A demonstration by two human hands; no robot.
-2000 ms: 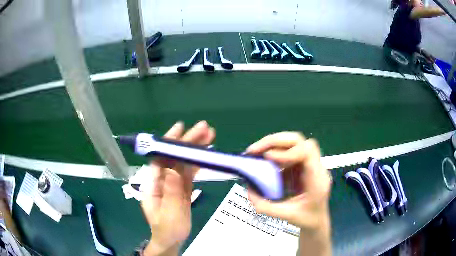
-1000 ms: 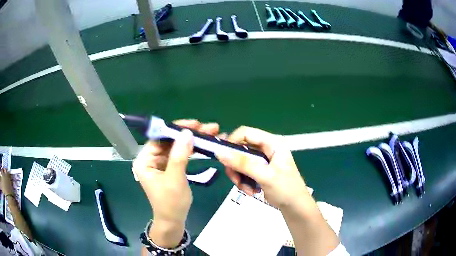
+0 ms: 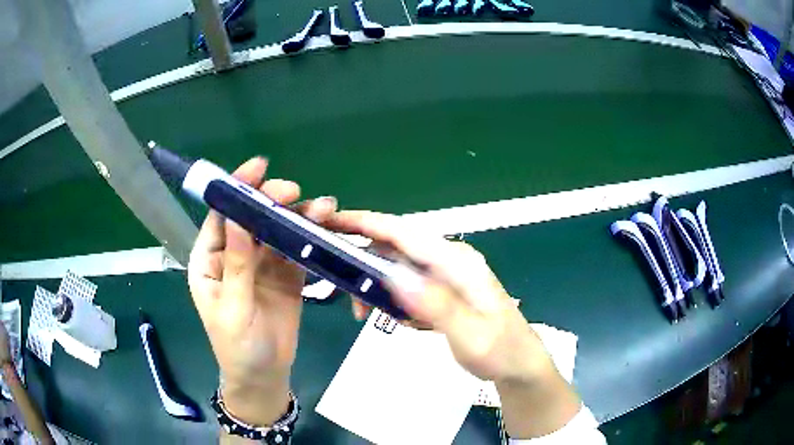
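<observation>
A pen unit (image 3: 300, 246) with a black and white-lilac body is held up over the bench edge, its dark pointed nose and pale tip up to the left. Its black face with two small pale buttons shows. My left hand (image 3: 248, 287) grips it near the nose end, fingers behind it. My right hand (image 3: 444, 300) is closed round the rear end and hides it; that hand is slightly blurred. The label sheet (image 3: 392, 382) lies below the hands, with small dark marks near its top edge.
More pen units (image 3: 670, 256) lie at the right. A single unit (image 3: 161, 369) lies at the left, near a white bottle (image 3: 85, 322) on dotted sheets. A grey post (image 3: 113, 139) rises at the left. Across the green belt (image 3: 487, 113) lie other units. Another person's arm (image 3: 24, 395) shows at lower left.
The unit has turned so its black button face shows, and its nose has risen to the upper left. My right hand has shifted over the rear end. The camera view has tilted down.
</observation>
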